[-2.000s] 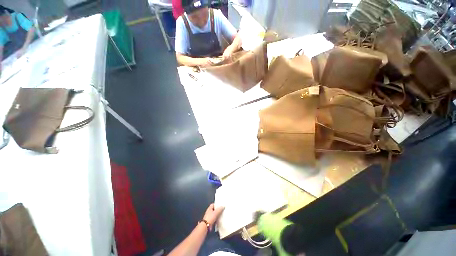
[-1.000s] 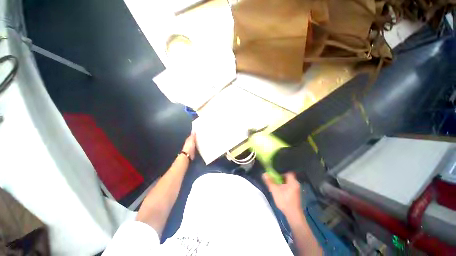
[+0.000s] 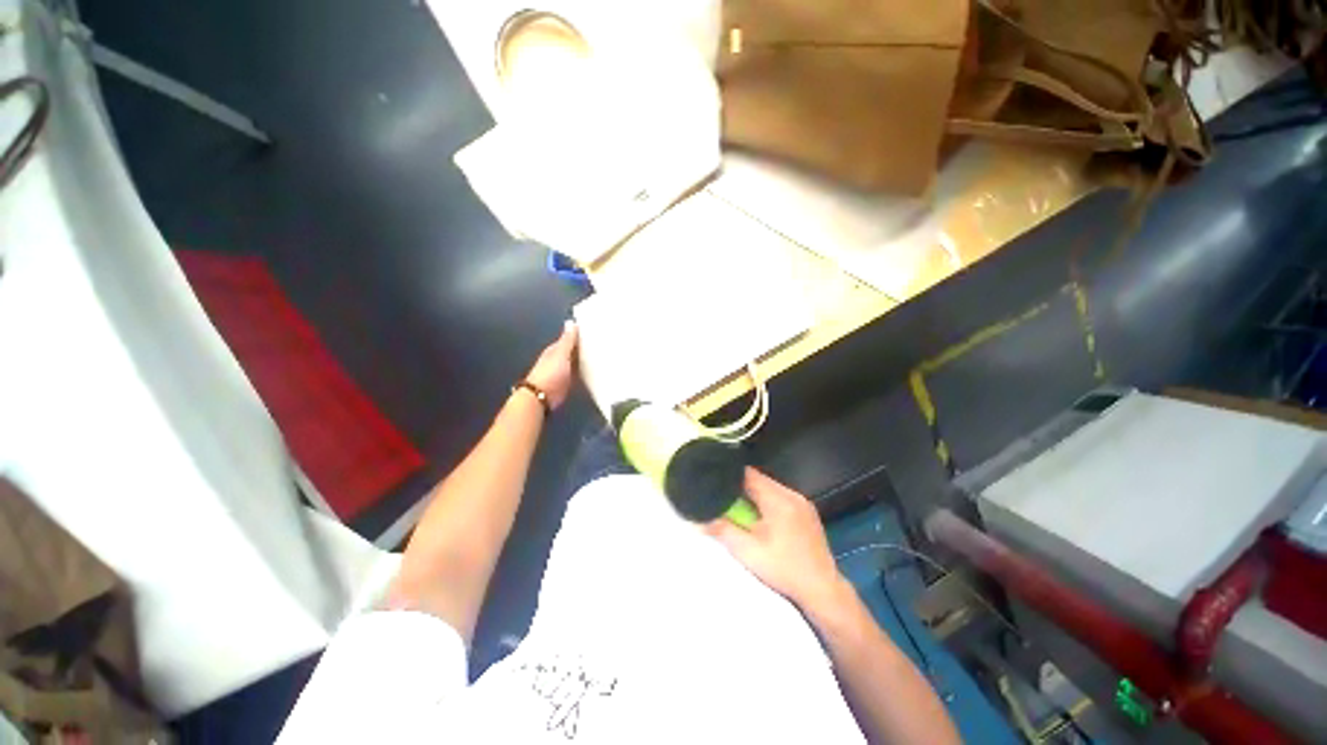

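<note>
A cream handbag point(image 3: 706, 299), washed out and pale, lies at the near end of the worktable. Its thin pale handles point(image 3: 752, 412) loop off the right edge. My left hand point(image 3: 556, 361) is at the bag's left edge, fingers partly hidden by it, gripping that edge. My right hand point(image 3: 774, 527) holds the lime-green hot air blower point(image 3: 674, 456) by its handle. The blower's dark nozzle points at the bag's near edge; whether it touches is unclear.
Another cream bag point(image 3: 590, 160) with a round handle lies beyond. Brown handbags point(image 3: 844, 90) are farther right. A white-covered table point(image 3: 138, 422) stands left, with a red strip point(image 3: 299, 386) on the floor. Red pipes point(image 3: 1062, 611) and a pale-topped unit point(image 3: 1150, 488) are at right.
My right hand has brought the blower left and nearer, from the bag's right side to its near edge. The bag has tilted or turned, and its handles sit higher. My left hand stays at its edge.
</note>
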